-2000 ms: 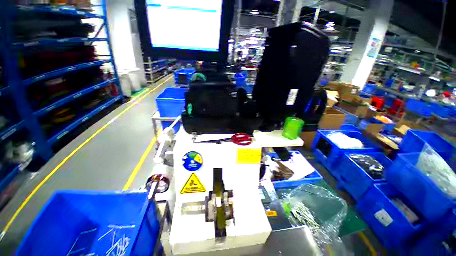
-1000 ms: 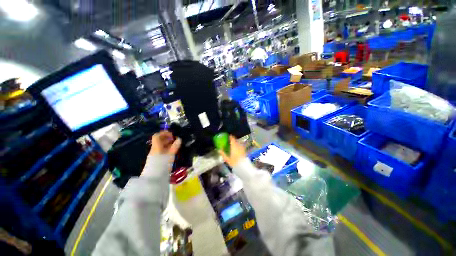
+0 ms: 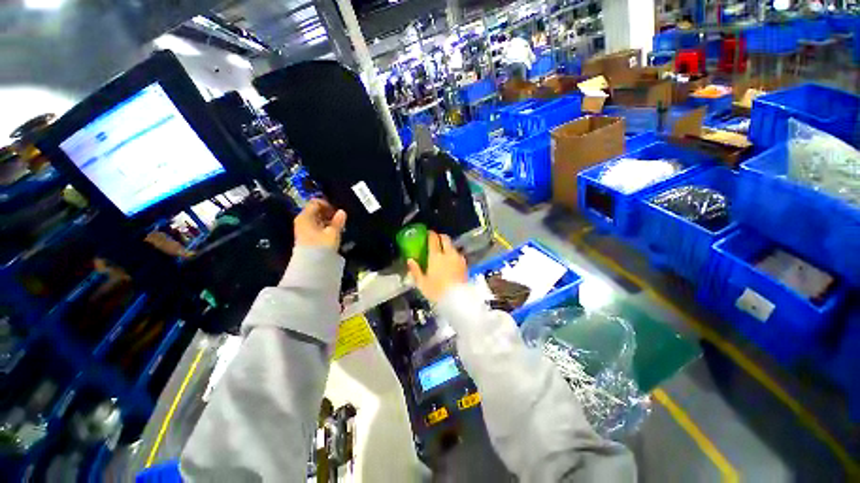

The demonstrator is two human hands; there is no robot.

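Observation:
The bright green roll point(image 3: 412, 242) stands on the rear ledge of the white machine point(image 3: 370, 406). My right hand point(image 3: 440, 268) is at its right side with the fingers around it. My left hand point(image 3: 320, 224) is raised in front of the tall black cover point(image 3: 330, 141) of the black unit, fingers curled; what it touches, if anything, is hidden. The applicator head point(image 3: 334, 439) shows at the bottom, partly behind my left sleeve. The lit control panel point(image 3: 438, 374) is between my forearms.
The monitor point(image 3: 141, 151) is at upper left. A small blue tray point(image 3: 558, 289) with papers and a clear plastic bag point(image 3: 594, 377) of white pieces lie at right. Blue bins point(image 3: 776, 291) and a cardboard box point(image 3: 585, 158) stand beyond. Blue shelving is at left.
Both hands have come into view and reached to the rear of the machine, the right one to the green roll. The view has turned right and tilted. Since one second ago the hands have moved little.

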